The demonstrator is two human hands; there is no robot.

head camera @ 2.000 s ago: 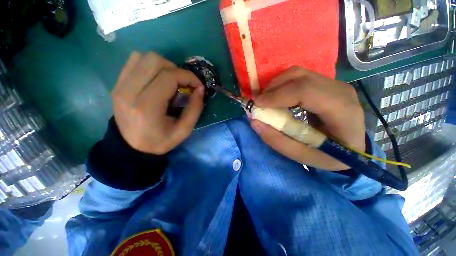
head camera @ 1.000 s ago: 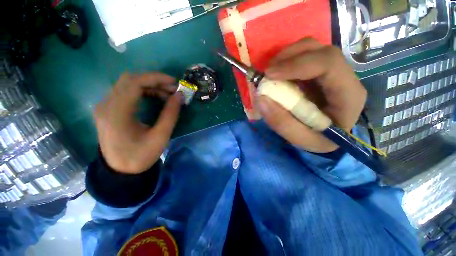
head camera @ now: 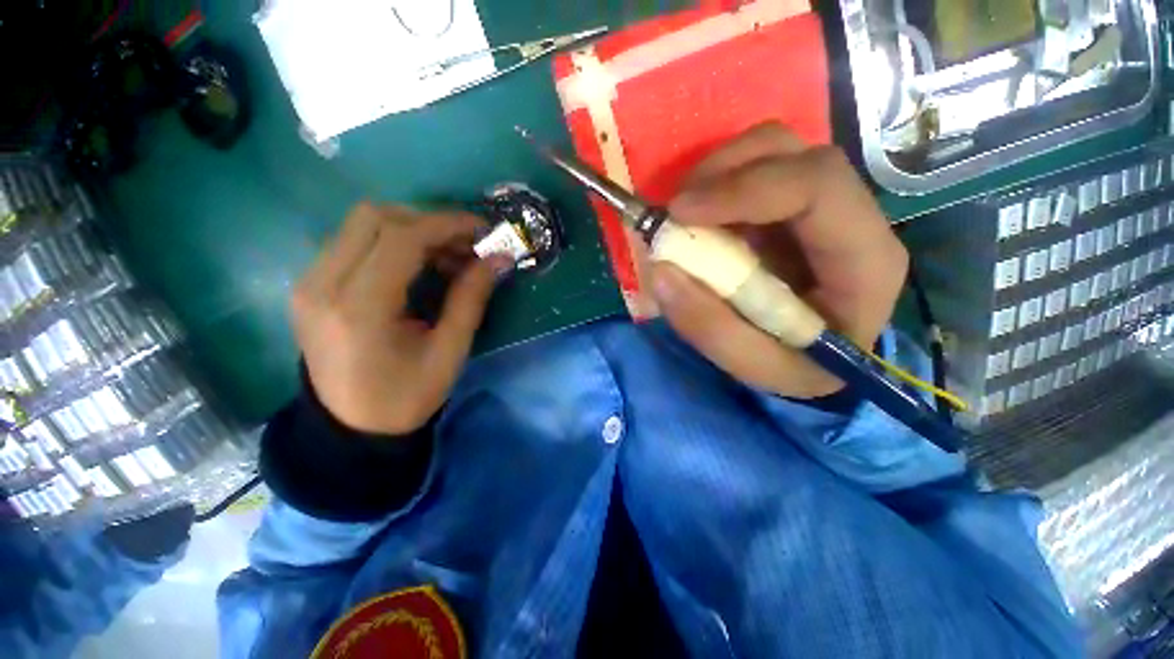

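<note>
A round black unit (head camera: 541,222) with shiny parts inside lies on the green mat in front of me. My left hand (head camera: 393,309) pinches a small white wired component (head camera: 503,242) between thumb and fingers, over the unit's left edge. My right hand (head camera: 785,251) holds the soldering iron (head camera: 727,273) like a pen by its cream-wrapped grip. Its metal tip points up and left, above and right of the unit, not touching it.
A red pad (head camera: 702,97) with cream tape lies beyond my right hand. Tweezers (head camera: 515,54) lie partly over a white sheet (head camera: 373,58). A metal tray (head camera: 888,161) holds loose pieces. Blister trays stand at the right (head camera: 1081,258) and left (head camera: 97,373). Black units (head camera: 213,97) sit far left.
The iron's tip has left the unit and moved up. My left hand first drew back, then came closer again; the component has turned from upright on edge to white face up over the unit.
</note>
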